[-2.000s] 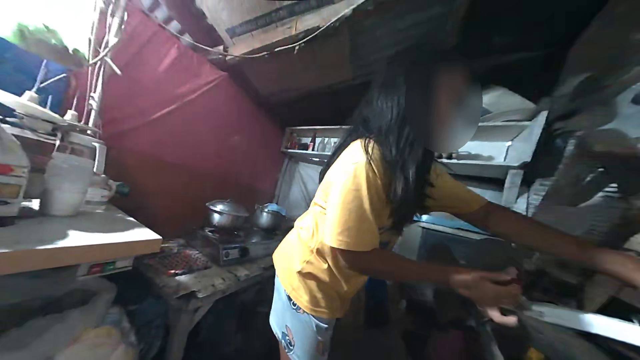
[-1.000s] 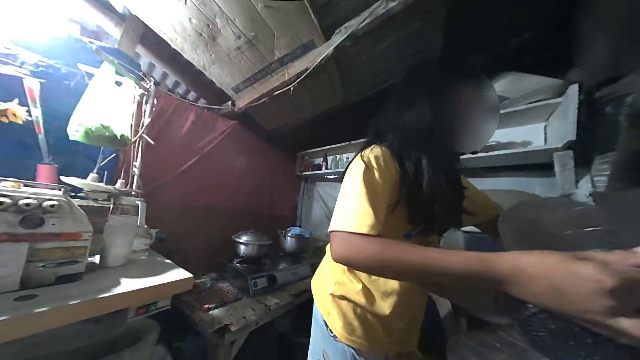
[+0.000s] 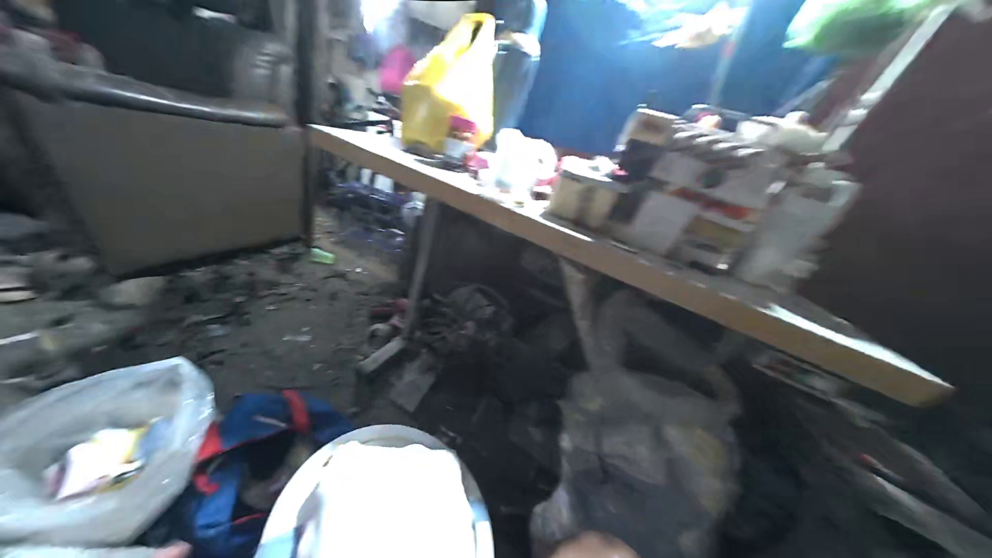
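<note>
Only a fingertip-sized part of my left hand (image 3: 174, 550) shows at the bottom edge, between a plastic-lined bin (image 3: 182, 387) and a blue and red fabric bag (image 3: 217, 508). A rounded bit of my right hand (image 3: 593, 545) appears at the bottom edge, in front of a large translucent sack (image 3: 651, 457). Between the hands is a white oval tub (image 3: 469, 488) with a bright white item (image 3: 391, 496) in it, overexposed. The frame edge cuts off most of both hands, so what they hold or touch is hidden.
A long wooden table (image 3: 666, 287) slants across the view, bearing a yellow plastic bag (image 3: 449, 89), a white jug (image 3: 798, 225) and several containers. A metal table leg (image 3: 422, 267) stands below. The dirt floor (image 3: 287, 310) is littered, beside a grey panel (image 3: 186, 178).
The view has swung far to the left. The person in the yellow shirt and the pots on the stove, seen earlier, are out of frame.
</note>
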